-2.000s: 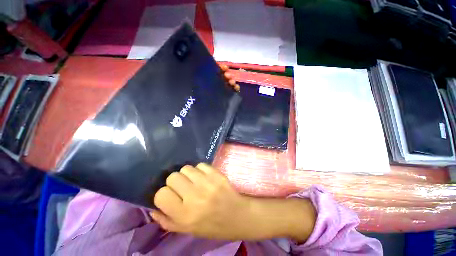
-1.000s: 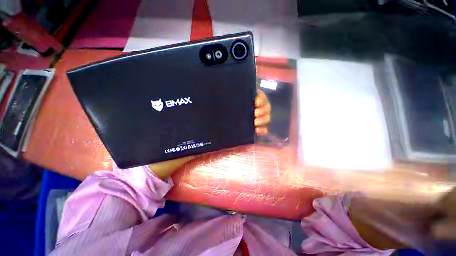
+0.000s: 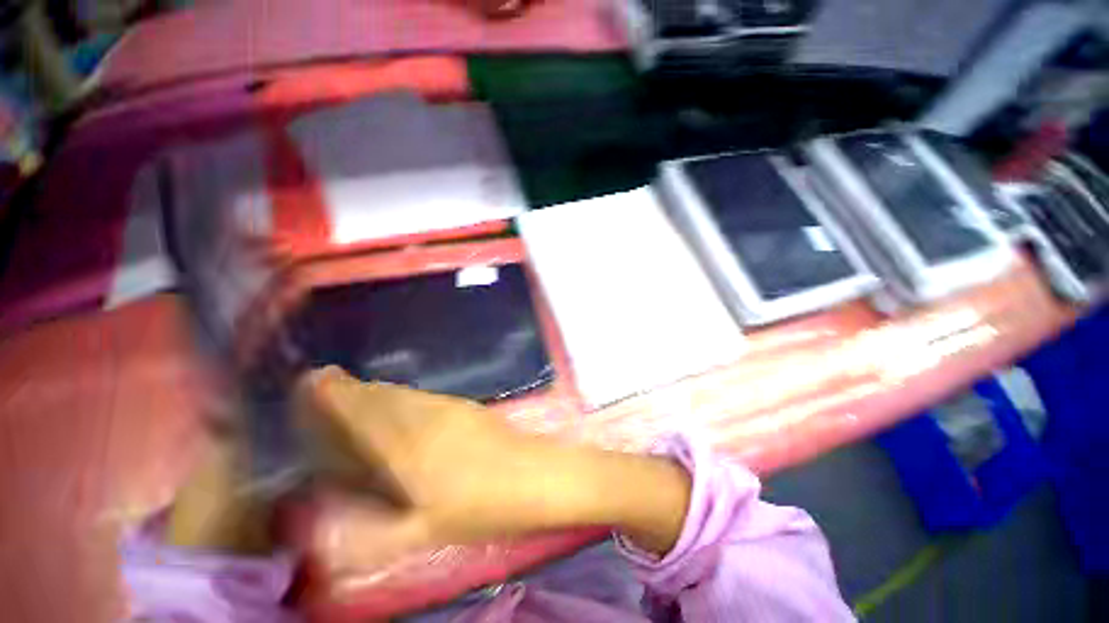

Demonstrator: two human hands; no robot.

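Observation:
A held dark tablet [image 3: 225, 304] is at the left, tilted nearly edge-on and badly blurred. My left hand [image 3: 225, 493] is low behind it, mostly hidden and blurred, and holds it. My right hand [image 3: 407, 456] is at the tablet's lower end; its fingers are blurred, so I cannot tell if they grip. Another tablet [image 3: 426, 335] lies dark side up on the bench, a white label near its far edge, partly behind my right hand. A white sheet [image 3: 632, 292] lies to its right.
Tablet stacks with white layers stand at the right [image 3: 766, 231] and farther right [image 3: 918, 213]. White sheets [image 3: 414, 170] lie at the far side beside a dark green mat [image 3: 553, 122]. A blue bin [image 3: 973, 456] is below the bench edge at the right.
The view has swung right. The held tablet has turned from its flat logo side to nearly edge-on. My right hand has come back from the far right to the tablet.

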